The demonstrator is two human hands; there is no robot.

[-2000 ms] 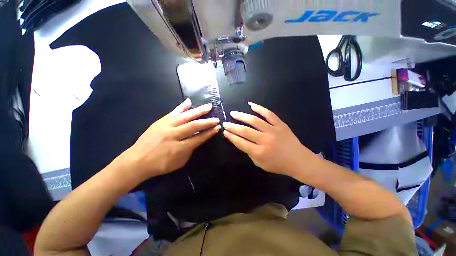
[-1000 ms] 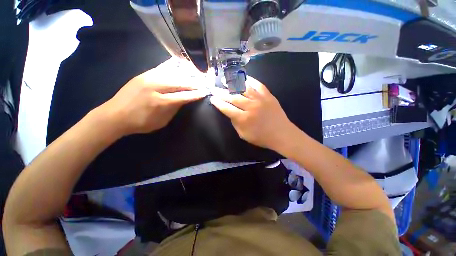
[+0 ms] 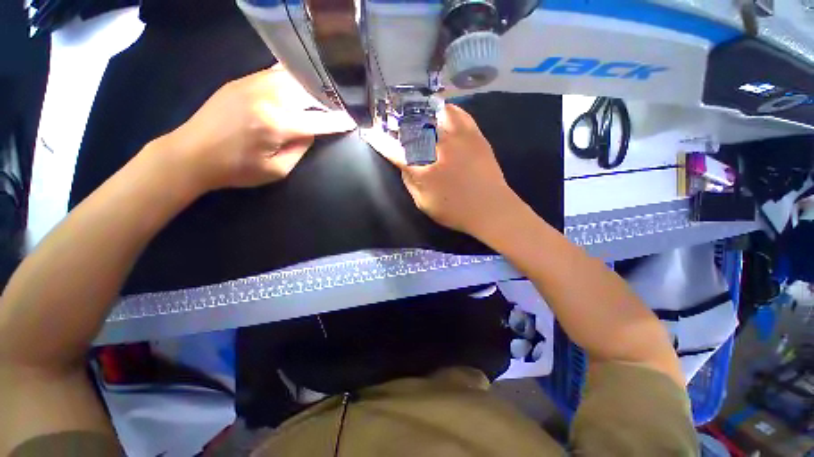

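Note:
The black garment panel lies under the white sewing machine with "JACK" lettering. My left hand is on the panel left of the needle, its fingertips close to the presser foot. The fingers look pinched together, but the glare hides what lies between them. My right hand is on the cloth right of the needle, with its fingers partly hidden behind the machine's grey knob part. The strip is not visible under the bright lamp and fingers.
Black-handled scissors and a small box lie right of the machine. A tape rule runs along the table's front edge. A blue basket with white, black-trimmed cloth stands at lower right. Black cut pieces lie at upper left.
Both hands have moved forward to the needle, pushing the panel away from me. The tape rule at the front edge is now uncovered, and the white patch on the strip no longer shows.

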